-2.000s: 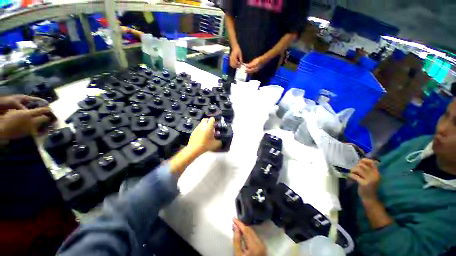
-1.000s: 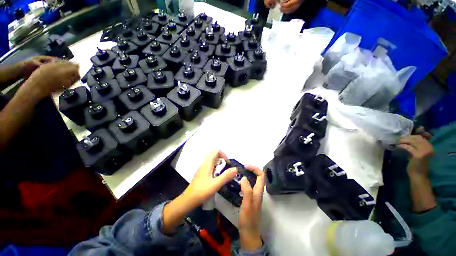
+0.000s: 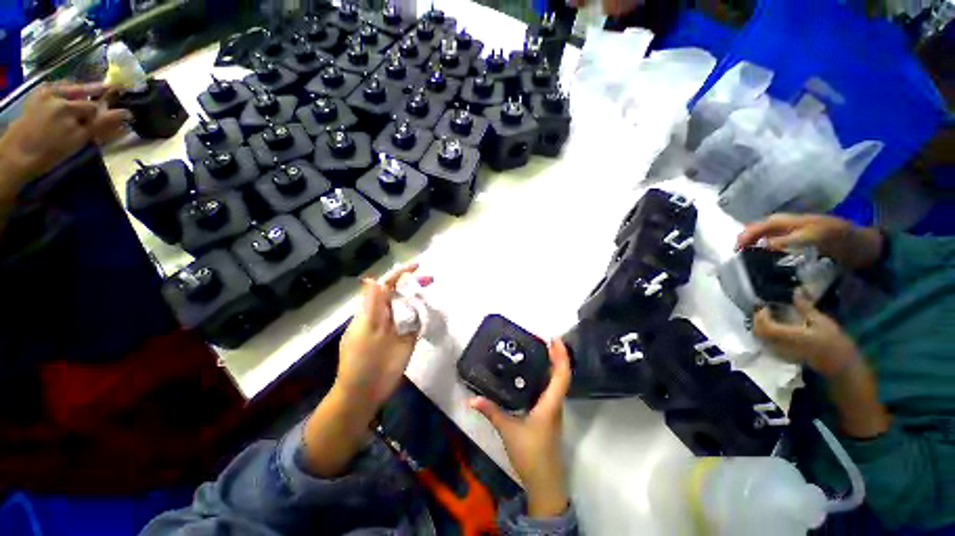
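Observation:
My right hand (image 3: 537, 429) holds a black cube unit (image 3: 501, 361) by its right and lower edges, above the near part of the white table (image 3: 503, 246). The unit's face with silver metal fittings is turned up toward me. My left hand (image 3: 375, 340) is raised to the left of the unit, not touching it, and pinches a crumpled white cloth (image 3: 408, 307) in its fingertips. A cluster of black units (image 3: 626, 356) with silver prongs stands just right of my right hand.
Dense rows of black units (image 3: 340, 215) fill the left table. A whitish bottle (image 3: 749, 497) is near right, an orange-handled tool (image 3: 461, 492) below the table edge. Frosted bags (image 3: 775, 147) lie far right. One person's hands (image 3: 806, 325) bag a unit; another's (image 3: 63, 131) are at far left.
My left hand has let go of the unit and moved up and left, now showing the cloth. My right hand keeps the unit. The right person's hands now hold a bagged unit.

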